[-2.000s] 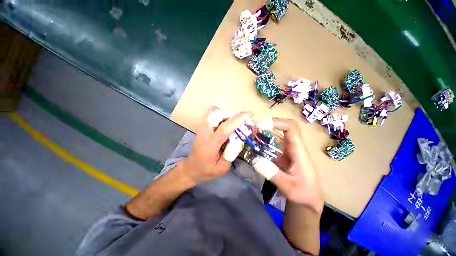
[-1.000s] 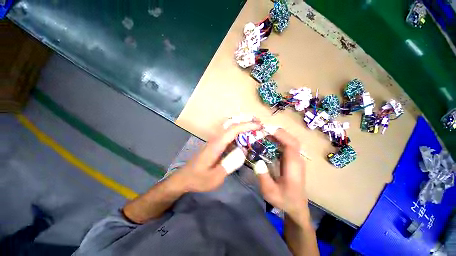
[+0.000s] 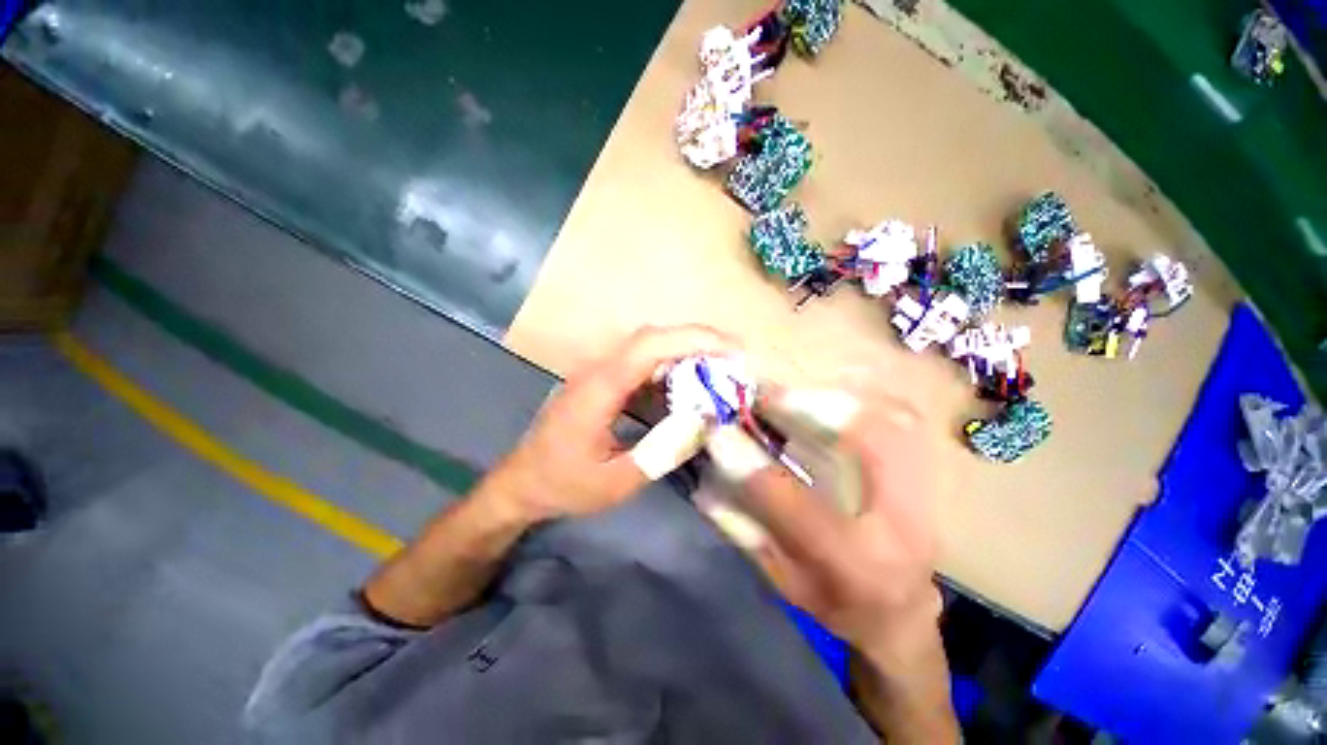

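Observation:
My left hand [image 3: 590,429], with pale finger cots, is closed around a wired subassembly [image 3: 706,390] over the near edge of the cardboard. Its white plastic part with blue and red wires faces up; its green board is hidden by my hands. My right hand [image 3: 830,495], blurred and with pale finger cots, is at the right side of the subassembly, its thumb and fingertips around the wires. Whether it grips them is hard to tell. A thin pale strand sticks out below the fingers.
Several wired subassemblies [image 3: 882,256] lie on the cardboard sheet [image 3: 1084,480]. Clear housings [image 3: 1281,473] lie on the blue corrugated sheet [image 3: 1164,590] at the right. A green conveyor belt [image 3: 1135,88] carries a unit [image 3: 1260,47]. A dark green bench [image 3: 364,160] is at the left.
The subassembly has been turned, and its green board no longer shows between my hands. My right hand has shifted and is blurred by motion. The unit on the belt has changed place.

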